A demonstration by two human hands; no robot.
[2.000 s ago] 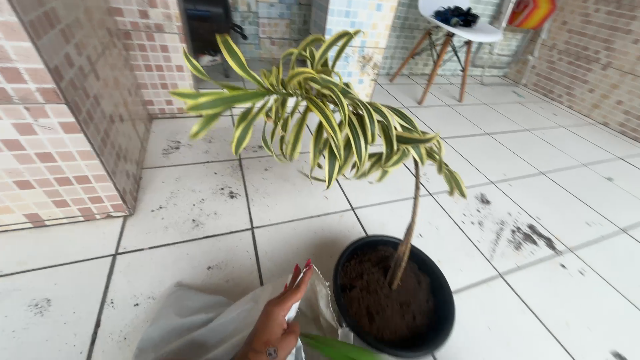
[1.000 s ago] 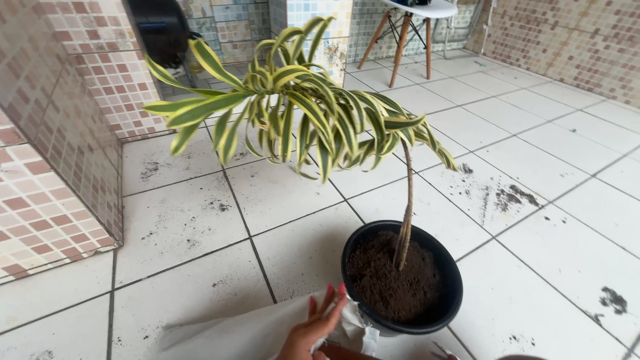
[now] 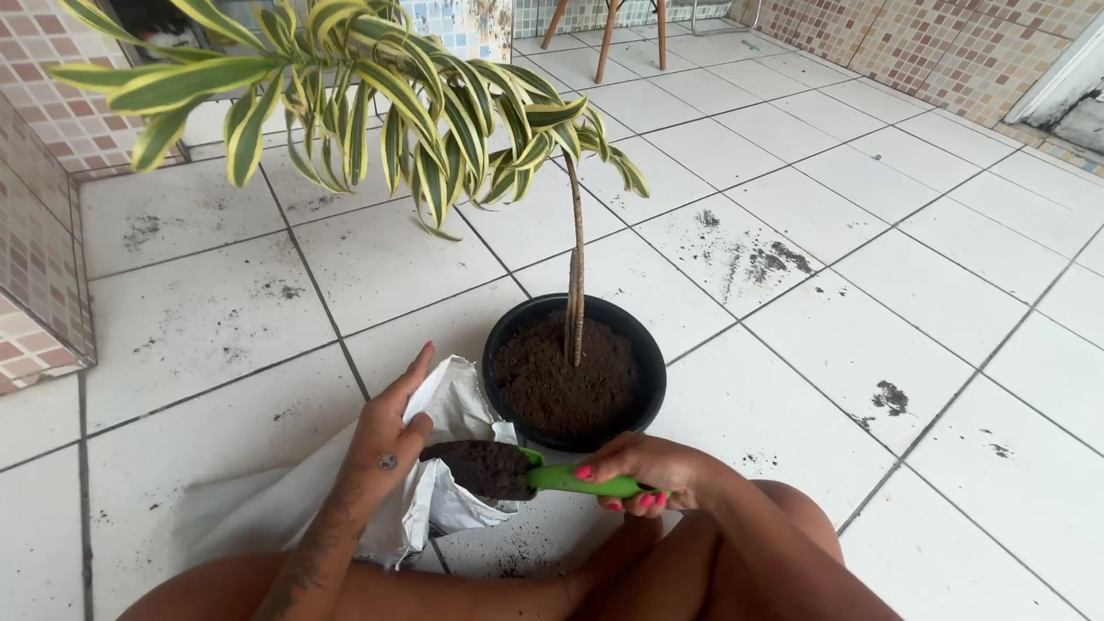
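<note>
My right hand [image 3: 642, 474] grips the green handle of a hand trowel [image 3: 573, 479], whose blade is heaped with dark soil [image 3: 483, 468]. The blade lies at the mouth of a white woven sack [image 3: 457, 388]. With my left hand [image 3: 392, 431] I hold the sack's upper edge, thumb and fingers on its rim. Just beyond stands a round black plastic pot [image 3: 660, 379] filled with brown soil [image 3: 552, 379]. From it rises a thin-stemmed plant with yellow-edged green leaves [image 3: 414, 103], leaning left over the floor.
White floor tiles [image 3: 828, 362] carry scattered soil [image 3: 776, 259] on both sides of the pot. A mosaic-tiled pillar [image 3: 34, 233] stands at left. Wooden chair legs [image 3: 608, 43] are at the back. My crossed legs [image 3: 362, 591] lie along the near edge.
My right hand has come into view with the soil-loaded trowel. The sack's mouth is now spread wider beside the pot, with my left hand still at it.
</note>
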